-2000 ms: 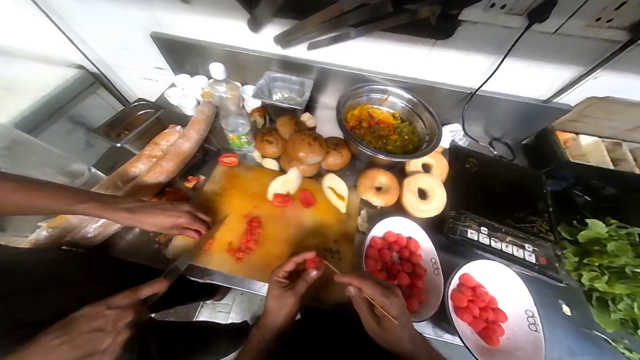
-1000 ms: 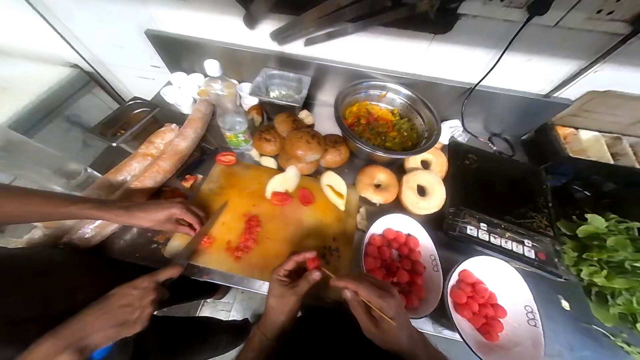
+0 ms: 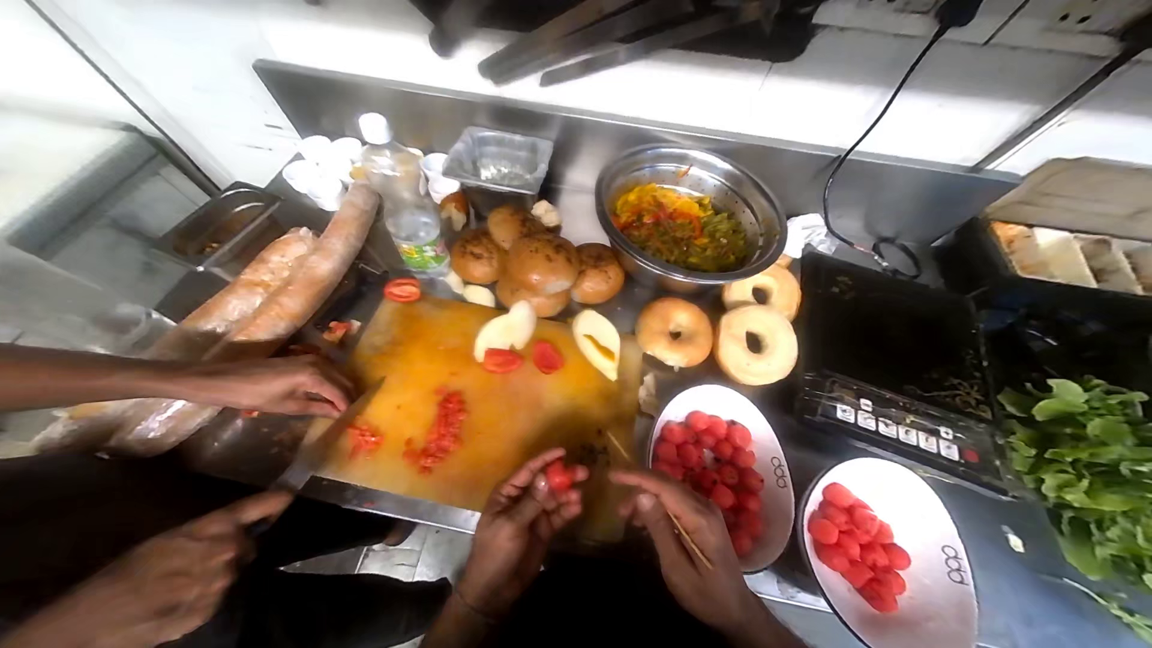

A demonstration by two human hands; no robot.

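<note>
My left hand holds a small red ball of fruit in its fingertips over the near edge of the orange-stained cutting board. In my right hand is a thin wooden skewer; its tip end reaches up over the board, a little right of the ball. Right of that hand stands a white oval bowl full of red balls. A second white bowl with fewer balls is farther right. Chopped red pieces and bread slices lie on the board.
A co-worker's hand rests at the board's left; their other hand holds a knife. Buns, bagels, a metal bowl of cut vegetables and a bottle stand behind. A scale and leafy greens are right.
The co-worker's knife and knife hand have shifted slightly. My left hand still holds the red ball, and my right hand still has the skewer, its tip now raised away from the ball.
</note>
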